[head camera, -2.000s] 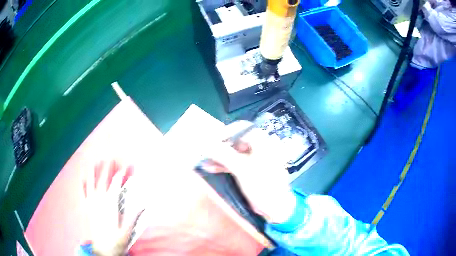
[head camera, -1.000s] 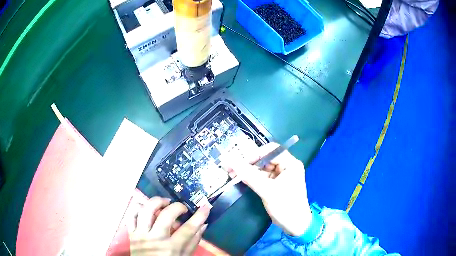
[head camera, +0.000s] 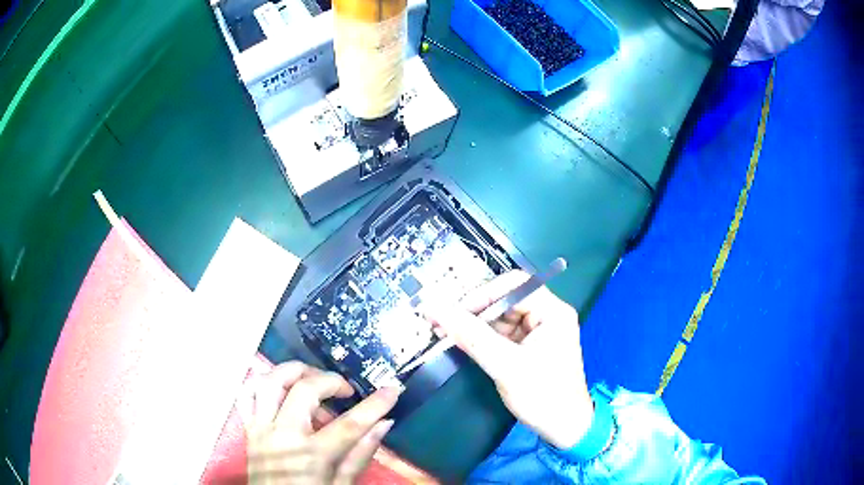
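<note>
A circuit board (head camera: 379, 289) with silver and white parts sits in a black housing (head camera: 453, 210) on the dark fixture (head camera: 284, 320). My right hand (head camera: 516, 346) holds thin pale tweezers (head camera: 542, 278); their tip points down-left to the board's near corner. My left hand (head camera: 317, 426) is at that same corner, its fingertips close together beside the tweezers' tip. A small light piece (head camera: 388, 383) shows at the fingertips; whether the fingers grip it I cannot tell.
A pink-red sheet (head camera: 104, 322) with white paper (head camera: 237, 284) lies at the left. The screw feeder (head camera: 313, 170) stands behind the fixture, with the yellow-orange screwdriver (head camera: 369, 66) upright over it. A blue bin (head camera: 497, 47) holds black screws. Another person's sleeve (head camera: 777, 28) shows top right.
Two seconds ago both hands were over the sheets at the left; they have come to the board. Since one second ago they have barely moved, and the view has shifted slightly.
</note>
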